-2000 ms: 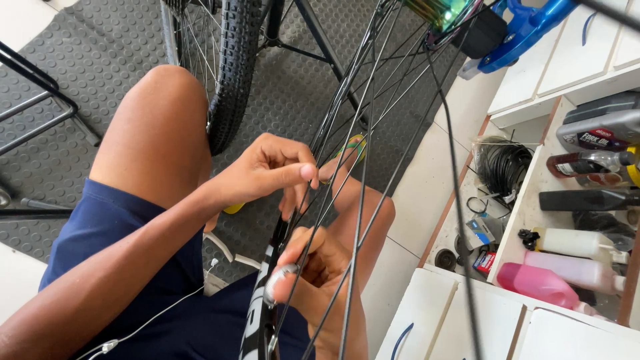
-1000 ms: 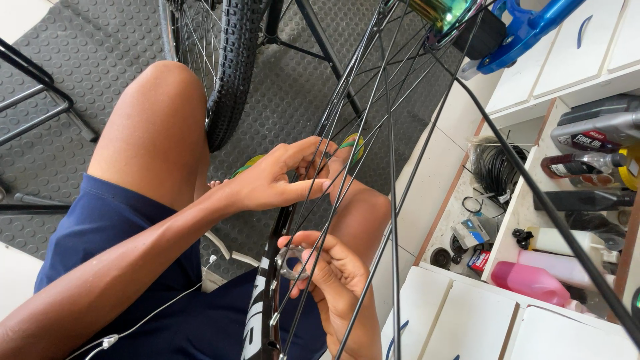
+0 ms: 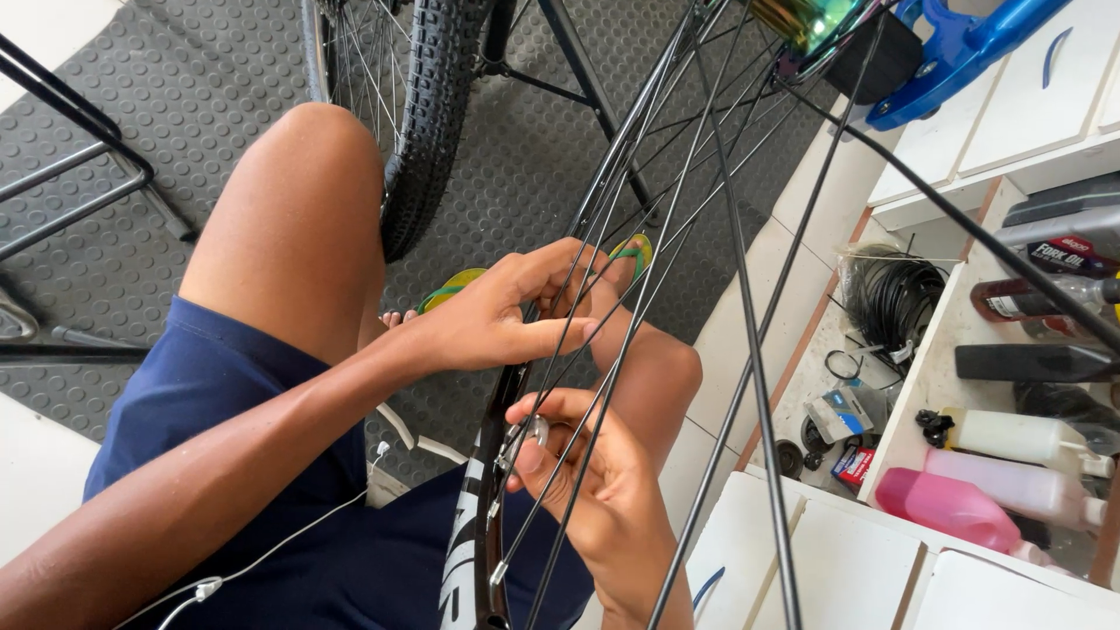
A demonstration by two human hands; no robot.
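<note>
A spoked bicycle wheel stands in front of me, its black rim [image 3: 472, 534] with white lettering between my thighs and its black spokes [image 3: 739, 262] fanning up to a shiny multicoloured hub [image 3: 801, 22]. My right hand [image 3: 604, 490] comes from below and holds a small round metal spoke wrench [image 3: 531, 433] between thumb and fingers, at a spoke nipple by the rim. My left hand [image 3: 516, 306] lies farther up the rim, its fingers curled behind the spokes and its thumb stretched across them. Whether those fingers grip the rim or a spoke is hidden.
A blue fork or stand part [image 3: 954, 61] is beside the hub. Behind is another wheel with a knobby tyre [image 3: 429, 114]; black metal stand legs [image 3: 577, 79] rest on the studded mat. On the right, an open cabinet [image 3: 919, 350] holds bottles and coiled black cable [image 3: 892, 297]. A white earphone cord [image 3: 289, 538] crosses my lap.
My left hand's thumb and fingers, close together two seconds ago, have spread around the spokes. My right hand has turned, with the spoke wrench still in its fingers.
</note>
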